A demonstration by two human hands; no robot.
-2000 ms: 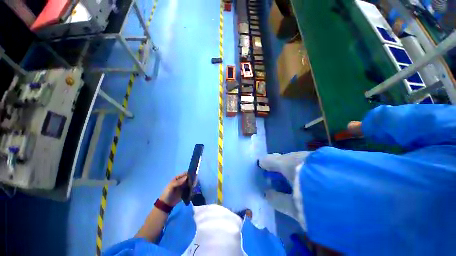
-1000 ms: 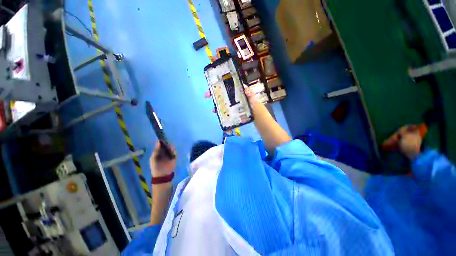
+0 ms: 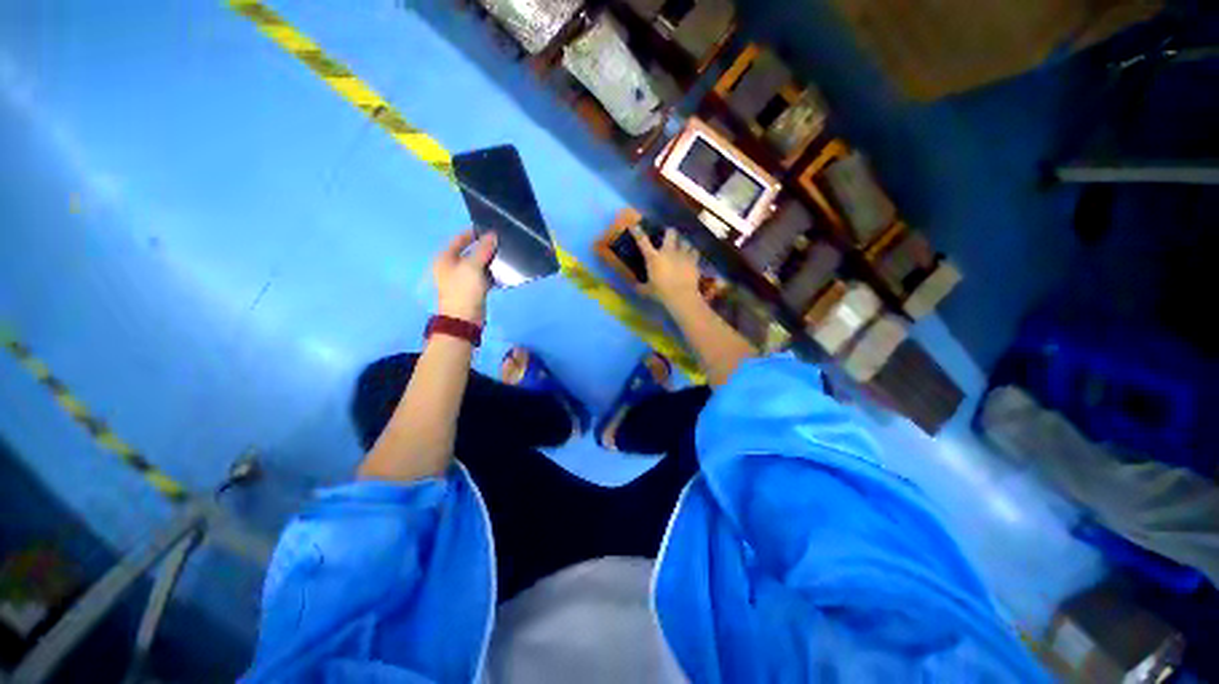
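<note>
My left hand holds a phone unit by its lower left edge, its dark glossy face up, above the floor. My right hand reaches down to an orange fixture on the floor beside the yellow-black tape. Its fingers are over a dark piece at the fixture's opening; whether they grip it I cannot tell. Another orange fixture with a white-rimmed unit lies just beyond, up and to the right.
Rows of fixtures and blocks stand on the blue floor at the right. Yellow-black tape runs diagonally. A brown carton is at the top right, a metal table leg at the lower left, another person's leg at the right.
I am bent lower over the rows. My right hand no longer holds the silver-backed phone unit and is down at a floor fixture. The unit in my left hand has turned to show its dark face.
</note>
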